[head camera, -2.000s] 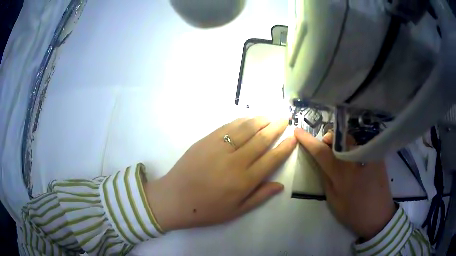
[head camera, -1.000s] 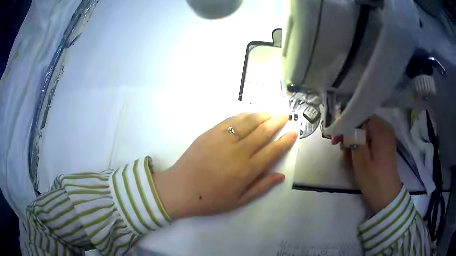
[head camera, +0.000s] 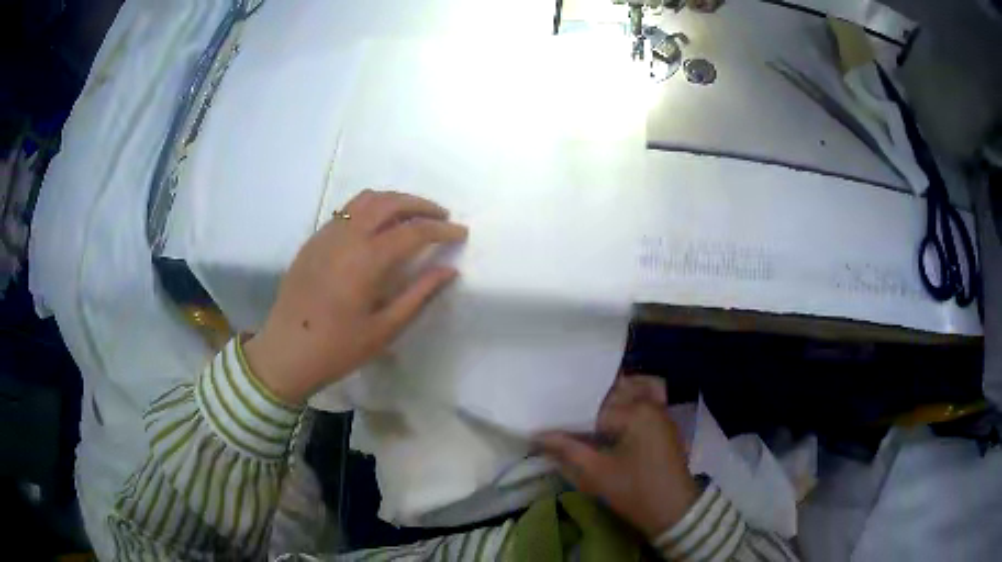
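A white fabric panel (head camera: 538, 242) lies over the tabletop and hangs over its front edge toward the lap. My left hand (head camera: 368, 280), with a ring, rests on the panel left of its middle, fingers bent and pointing right. My right hand (head camera: 632, 450) is below the table edge at the panel's lower right and pinches its edge. The presser foot and needle (head camera: 638, 33) are at the top, by the panel's upper right corner; the machine head is mostly out of view.
Tweezers (head camera: 830, 104) lie on the machine bed (head camera: 758, 99). Black-handled scissors (head camera: 947, 247) lie at the far right. A printed ruler scale (head camera: 709, 258) marks the table front. White scraps (head camera: 747, 467) are below the table edge. A white cloth heap (head camera: 110, 253) hangs at left.
The view has shifted down toward the table front. My right hand has moved from beside the machine head to the panel's lower edge. My left hand has moved away from the needle, leftward.
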